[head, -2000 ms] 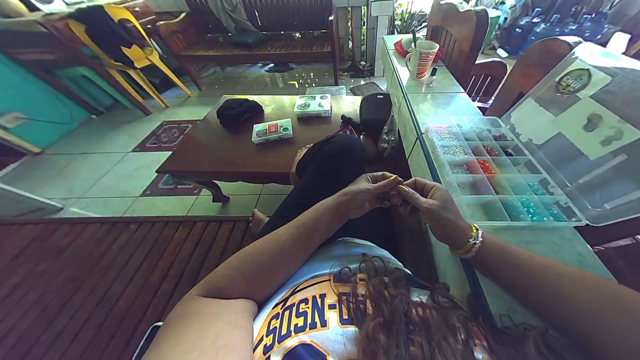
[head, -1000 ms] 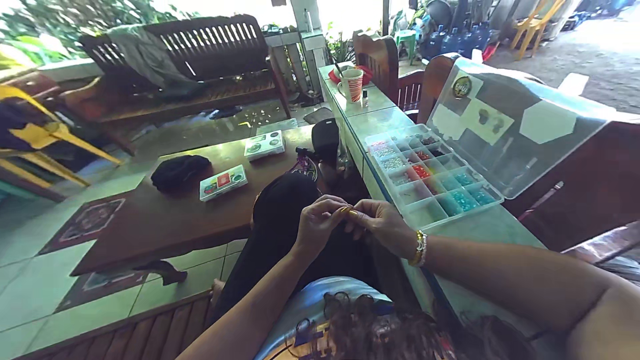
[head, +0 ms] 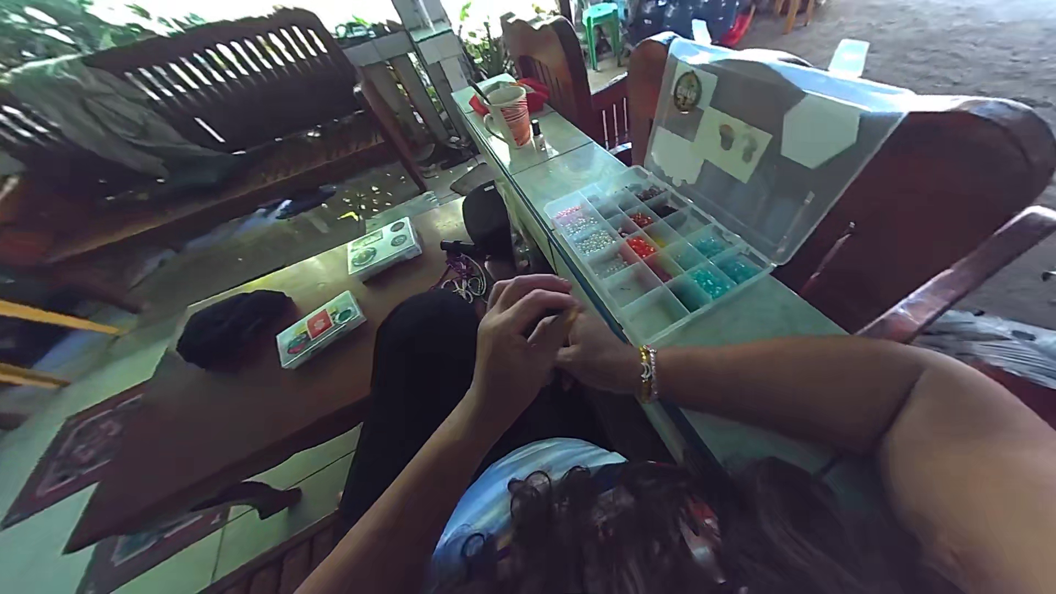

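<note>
My left hand (head: 520,334) and my right hand (head: 598,351) meet over my lap, fingertips together around a small yellowish item (head: 571,317), mostly hidden by the fingers. Its kind cannot be told. On my right wrist are beaded bracelets (head: 647,373). Just beyond my right hand, a clear plastic compartment box (head: 645,332) lies on the tiled ledge, its lid (head: 858,177) raised. Red, teal, white and pink beads fill some of its compartments.
A mug (head: 509,115) and a small bottle (head: 539,136) stand farther along the ledge. The low wooden table (head: 206,429) at left holds two flat cases (head: 320,328), a black cloth item (head: 235,328) and scissors (head: 469,285). Wooden chairs (head: 949,206) flank the ledge's right side.
The view has turned and tilted. Both hands stay together at the small yellowish item; the left hand's fingers now cover more of it.
</note>
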